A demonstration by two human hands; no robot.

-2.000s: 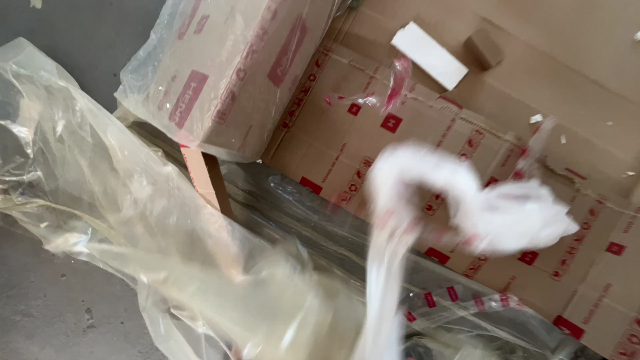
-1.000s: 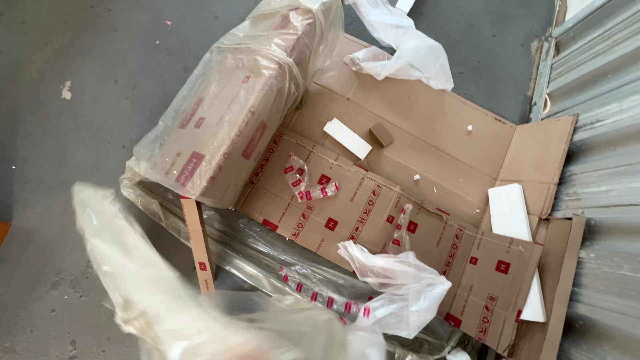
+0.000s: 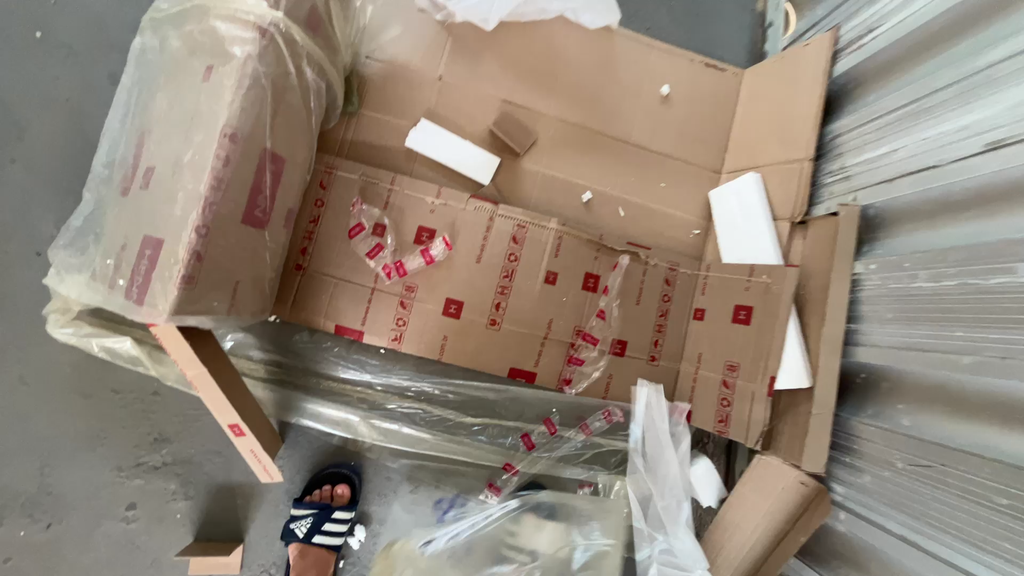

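Note:
Neither of my hands shows in the head view. Near my feet, a translucent plastic sheet (image 3: 512, 544) bunches at the bottom edge; a blurred shape shows through it, too unclear to name. Beside it hangs or lies a strip of white plastic film (image 3: 662, 480). Flattened printed cardboard (image 3: 480, 264) spreads across the middle, with curled pieces of clear tape with red print (image 3: 400, 260) on it. White foam blocks (image 3: 453, 152) and a small brown cardboard piece (image 3: 513, 132) rest on the cardboard. At the left, clear plastic covers a large cardboard box (image 3: 216, 184).
Corrugated metal sheeting (image 3: 944, 320) runs along the right. A long cardboard strip (image 3: 224, 408) lies at lower left, near my sandalled foot (image 3: 320, 512). A folded cardboard piece (image 3: 764, 516) stands at lower right. More white film (image 3: 524, 10) lies at the top edge.
The pale plastic that was blurred at lower left a second ago is no longer there. The white film that lay over the cardboard's lower edge is now lower, at the bottom of the view.

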